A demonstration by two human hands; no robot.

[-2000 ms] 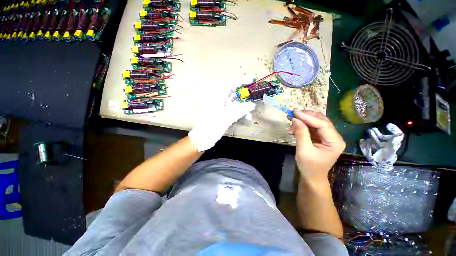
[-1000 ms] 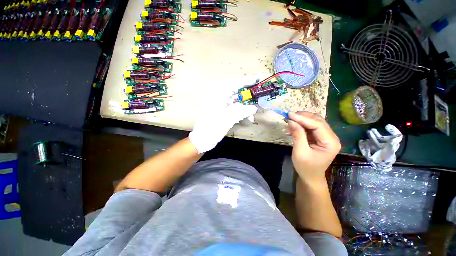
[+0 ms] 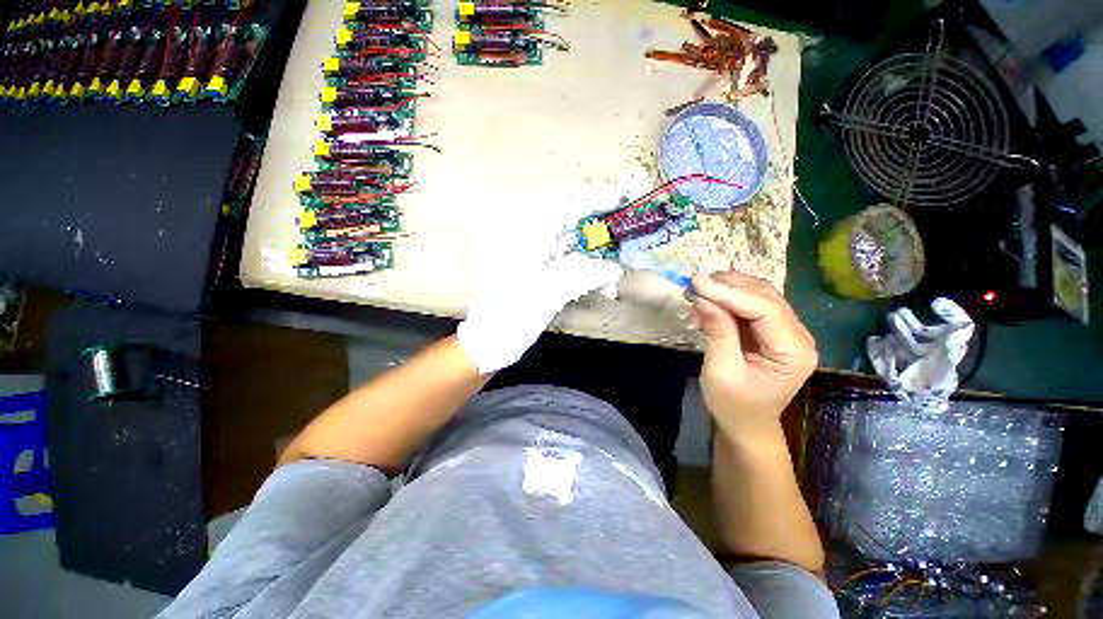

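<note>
My left hand (image 3: 526, 296), in a white glove, holds a narrow green circuit board (image 3: 639, 226) by its yellow-block end. The board has a dark red-brown cylinder along it, and thin red and dark wires reach over the paste dish. My bare right hand (image 3: 752, 345) holds the paste applicator (image 3: 675, 279) like a pen, a thin tool with a blue part. Its pale tip is at the board's lower edge; whether it touches is not clear. The shallow round paste dish (image 3: 714, 155) with grey-white paste lies just beyond the board.
Copper-coloured strips (image 3: 723, 58) lie above the dish. Several boards (image 3: 351, 186) stand in columns on the cream mat (image 3: 508, 145). More boards fill the black tray at upper left. At right are a wire fan guard (image 3: 925, 131), a yellowish jar (image 3: 873, 252) and a crumpled white glove (image 3: 925, 351).
The applicator and my right hand have moved slightly left along the board's lower edge. The board has shifted slightly right since the earliest frame. Both hands keep their holds.
</note>
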